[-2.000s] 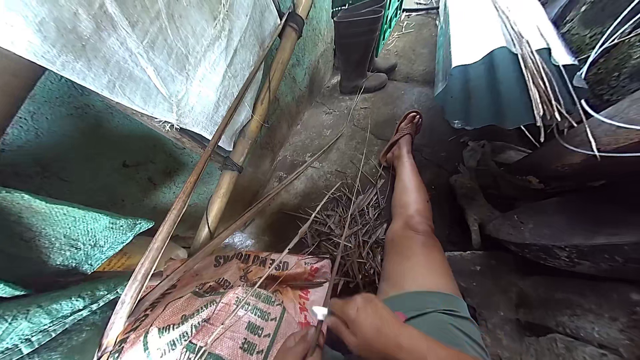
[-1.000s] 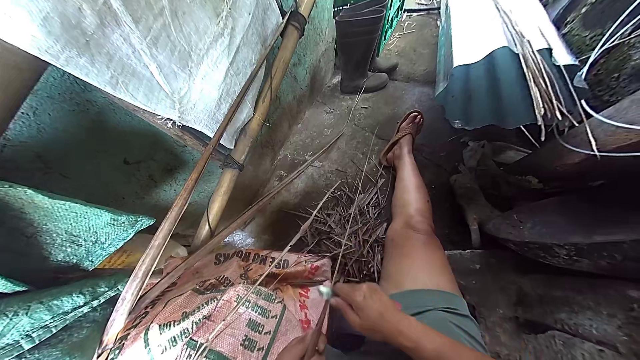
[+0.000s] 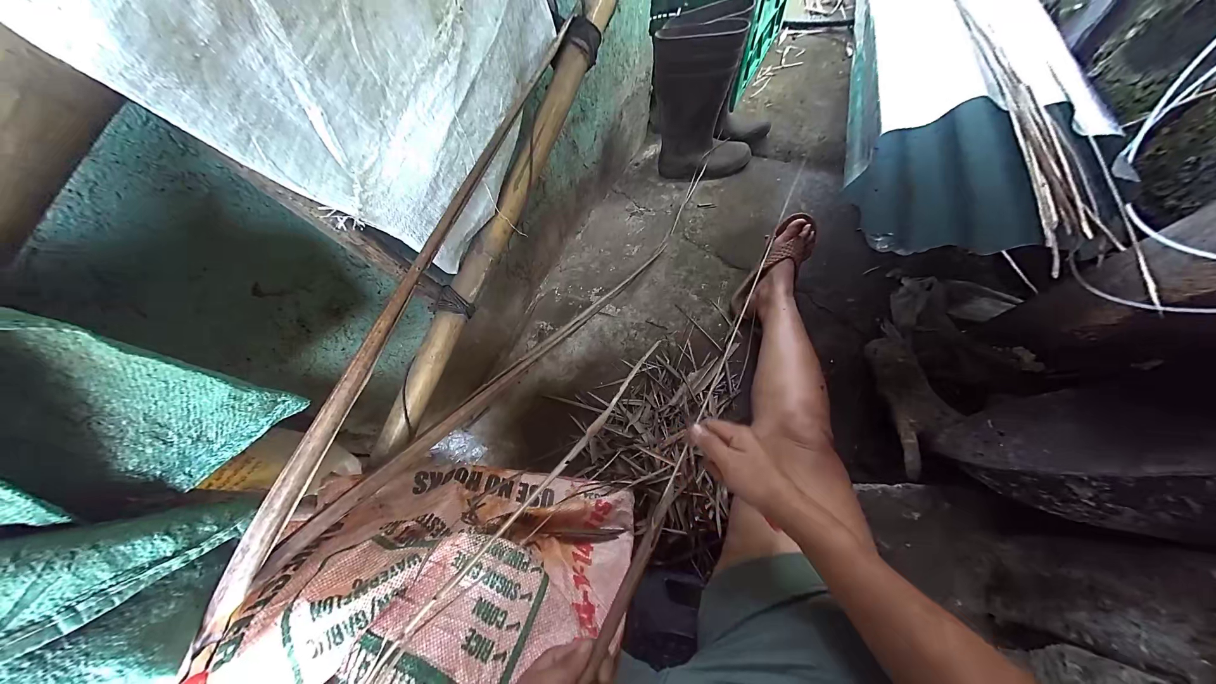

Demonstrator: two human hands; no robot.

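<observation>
My right hand (image 3: 746, 465) is raised over my bare leg, fingers curled near a thin dry strip (image 3: 727, 366) that runs up toward my sandaled foot (image 3: 784, 252). Whether it grips a tool or the strip cannot be told. At the bottom edge, my left hand (image 3: 568, 663) is partly cut off by the frame and closed around a brown dry stalk (image 3: 638, 570). Under it lies a pink woven sack (image 3: 446, 589) bearing print. Long dry stalks (image 3: 366, 356) slant across the sack. A heap of dry leaf scraps (image 3: 655, 427) lies on the ground between the sack and my leg.
Rubber boots (image 3: 701, 104) stand ahead by the green wall (image 3: 608, 104). A bamboo pole (image 3: 484, 256) leans at left beside a hanging white sheet (image 3: 380, 104). Green sacks (image 3: 142, 408) are at far left. At right are corrugated sheeting (image 3: 950, 180) with thin sticks (image 3: 1040, 152) and dark logs (image 3: 1073, 456).
My right hand has moved up and away from my left hand, along the strip. The small white thing seen by my right hand in the earlier frames no longer shows. My left hand is lower.
</observation>
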